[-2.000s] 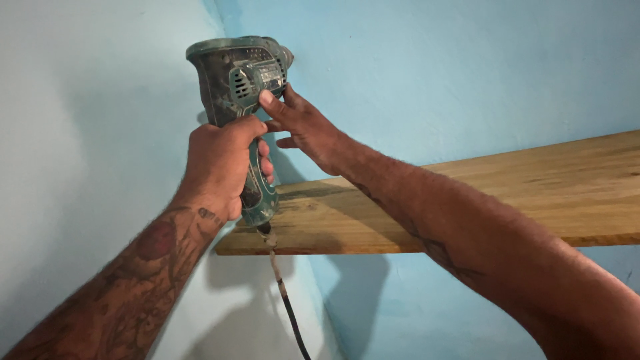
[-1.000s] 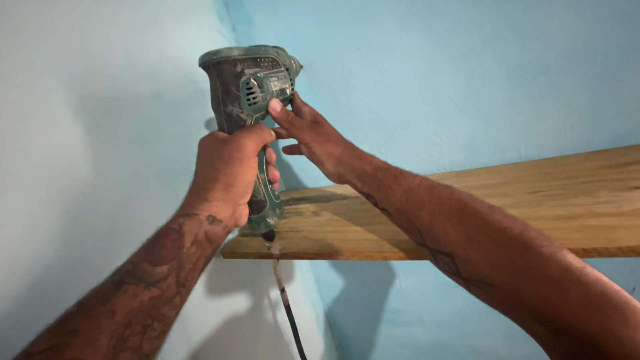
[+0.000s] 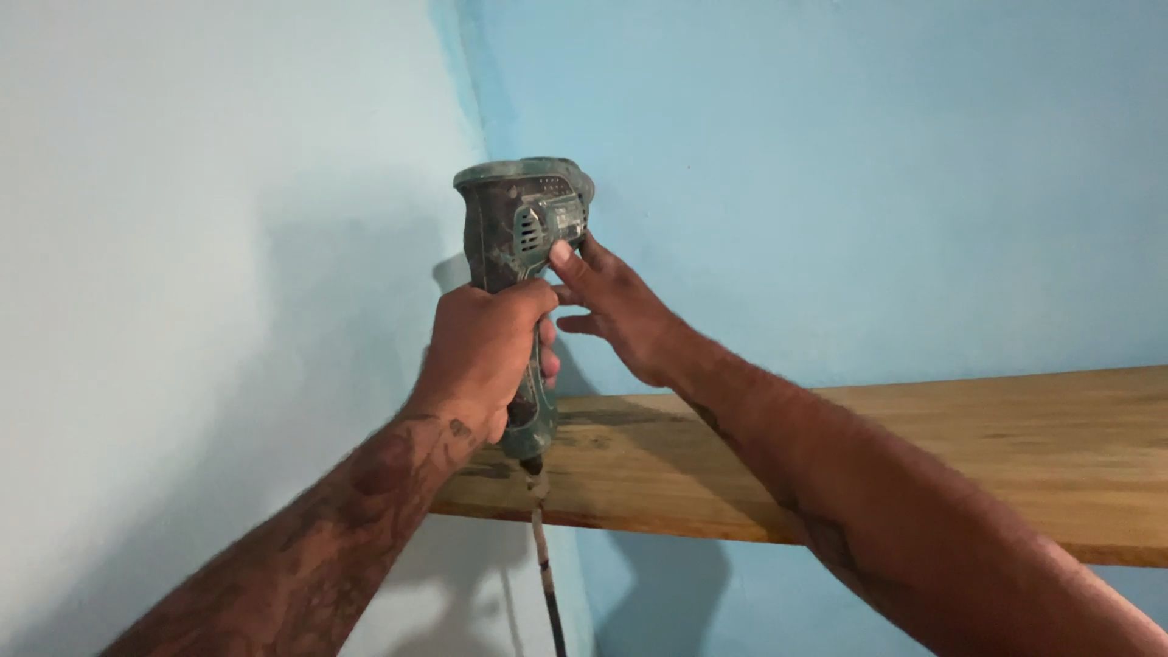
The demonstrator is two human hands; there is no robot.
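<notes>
A dusty green and black corded power drill (image 3: 511, 228) is upright at the centre, its back toward me and its front end pointing at the blue wall. My left hand (image 3: 488, 351) is wrapped around the drill's handle. Against the right side of the drill's body rests my right hand (image 3: 616, 301), thumb on the housing and other fingers spread, partly hidden behind the tool. The drill's chuck and any bit are hidden by its body. A power cord (image 3: 547, 579) hangs down from the base of the handle, in front of the shelf edge.
A wooden shelf board (image 3: 876, 447) runs along the blue wall (image 3: 867, 182), from near the corner out to the right. The pale wall (image 3: 182, 182) stands close on the left. My forearms cross in front of the board.
The view has shifted, so drill and shelf appear lower in the picture. Both hands keep their places on the drill.
</notes>
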